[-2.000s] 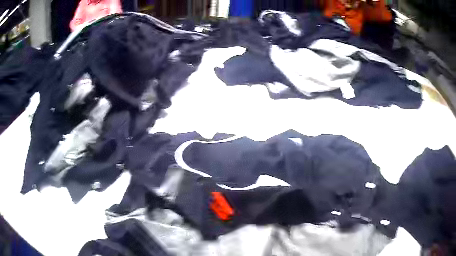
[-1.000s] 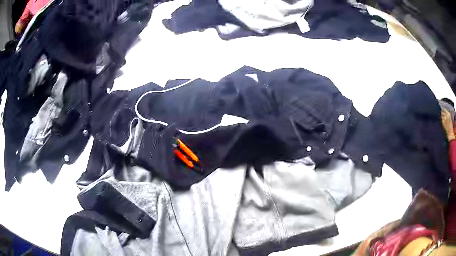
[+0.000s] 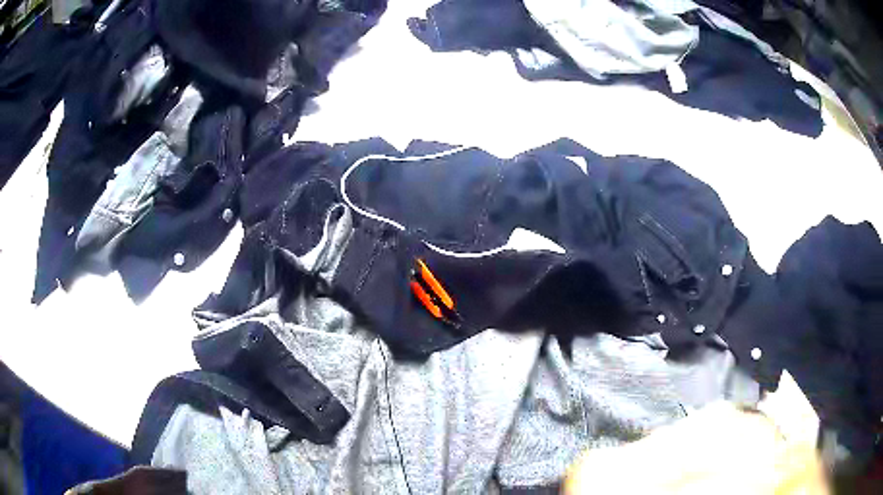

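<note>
A dark denim jacket (image 3: 426, 203) lies across the table in front of me. Its pale grey inside (image 3: 465, 396) faces up along the near side. Thread snips with orange handles (image 3: 433, 290) lie on the dark denim, not held. A dark strip (image 3: 271, 382) crosses the grey cloth at the lower left. A pale, blurred, overexposed shape at the bottom right edge looks like my right hand (image 3: 702, 454), over the grey cloth; its fingers cannot be made out. A brown sleeve-like edge shows at the bottom left; my left hand is not visible.
A heap of dark jackets (image 3: 223, 48) with grey parts lies at the left. Another jacket (image 3: 745, 92) with grey inside and a small white tag lies at the far right. Dark cloth (image 3: 833, 290) covers the right side. The white table (image 3: 436, 97) has a rounded edge; something blue is below left.
The view first tipped down, then shifted left. The snips stay on the denim. The pale hand-like shape has come in at the bottom right, and the brown edge at the bottom left.
</note>
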